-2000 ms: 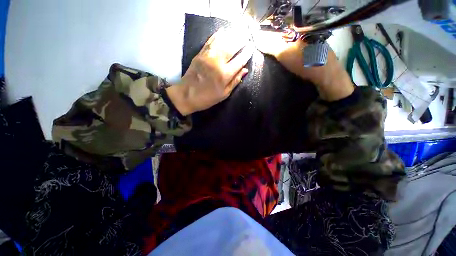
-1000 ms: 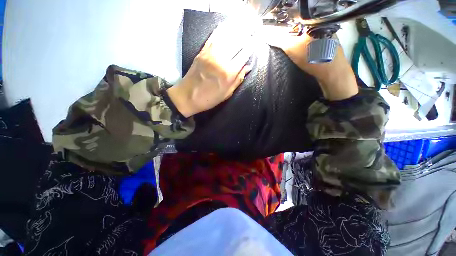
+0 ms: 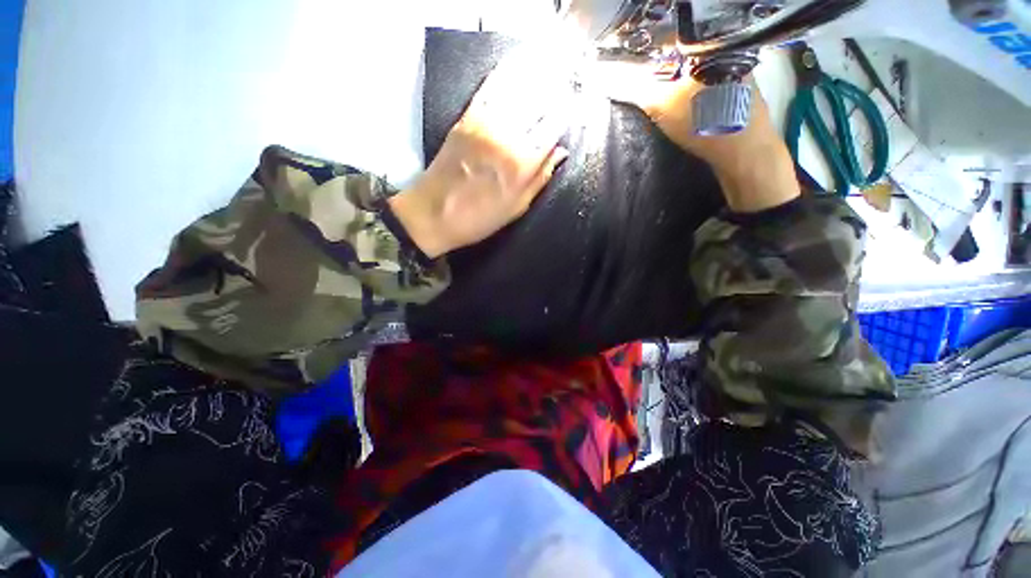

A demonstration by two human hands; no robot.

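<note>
A black garment panel lies on the white machine table and reaches its front edge. My left hand lies flat on the panel, left of the needle area, with fingertips lost in the lamp's glare. My right hand is on the panel's right side, partly behind the sewing machine's grey knob; its fingers reach towards the needle area and are washed out. The sewing machine's white head is at the top right. Glare hides the presser foot and needle.
Teal-handled scissors lie right of my right hand, beside a thin dark tool and a white pattern card. Blue crates and grey garment pieces are at the right. Black cut pieces are at the left.
Both hands stay on the black panel near the needle, with hardly any movement. The whole view has shifted slightly.
</note>
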